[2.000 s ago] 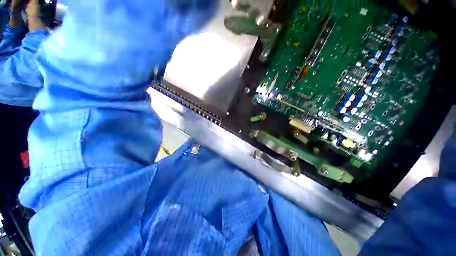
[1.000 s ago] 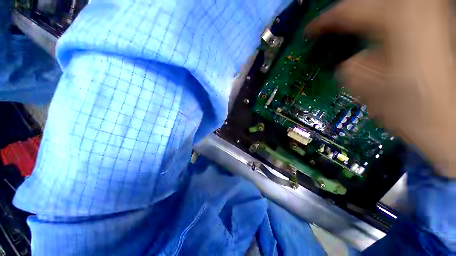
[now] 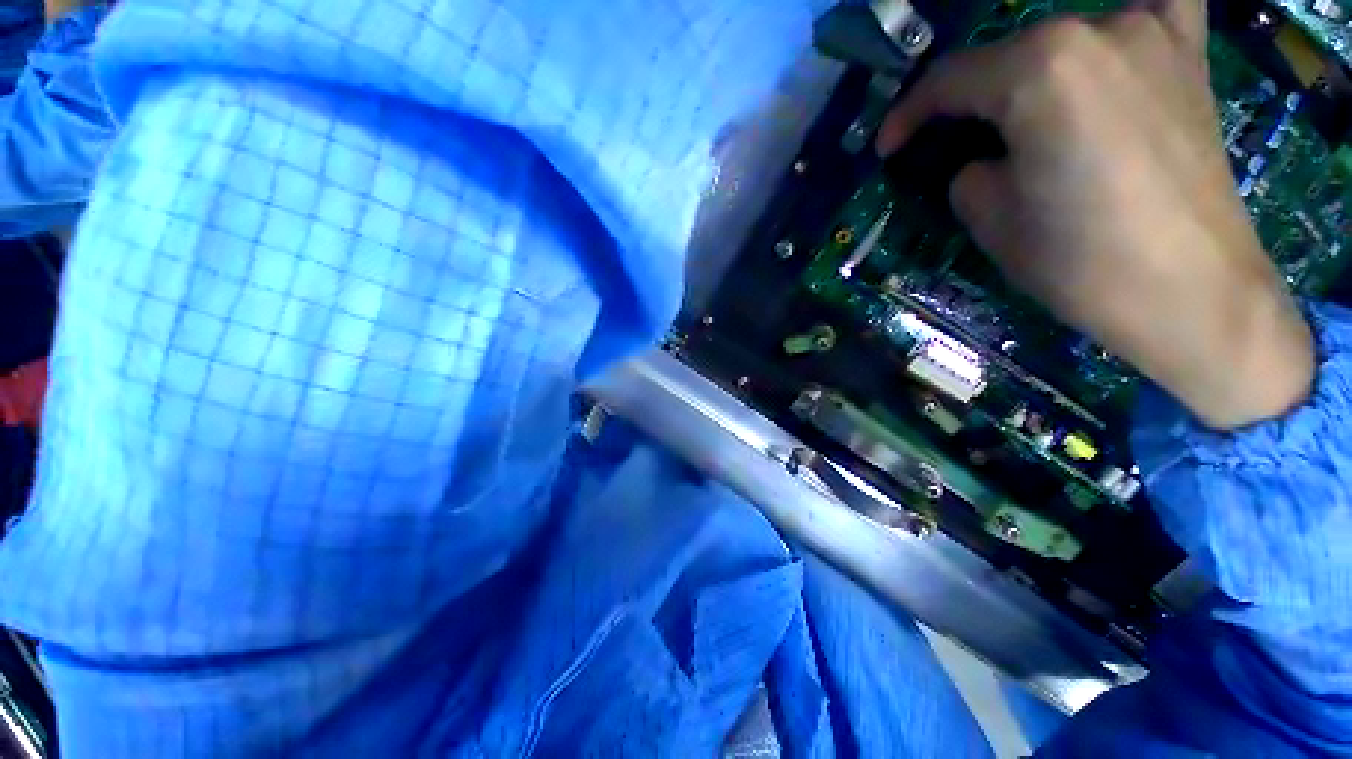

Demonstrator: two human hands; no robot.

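My right hand (image 3: 1105,186) is over the green circuit board (image 3: 1312,193), palm down. Its index finger and thumb point left, with a dark gap between them; whether it holds anything cannot be told. The board sits in a black carrier (image 3: 764,319). Pale green latches (image 3: 971,489) are on the carrier's near edge. A white connector (image 3: 946,368) and a small yellow block (image 3: 1079,445) are near the board's near edge. My left hand is out of the picture; only its blue sleeve (image 3: 326,312) shows, filling the left side.
A silver conveyor rail (image 3: 741,460) runs diagonally below the carrier, close to my blue smock (image 3: 653,593). Another person's blue sleeve (image 3: 52,134) shows at the upper left. A red thing (image 3: 22,393) is at the left edge.
My right hand came in over the board from the right and is now sharper and further left. My left sleeve has moved right and covers more of the carrier's left side.
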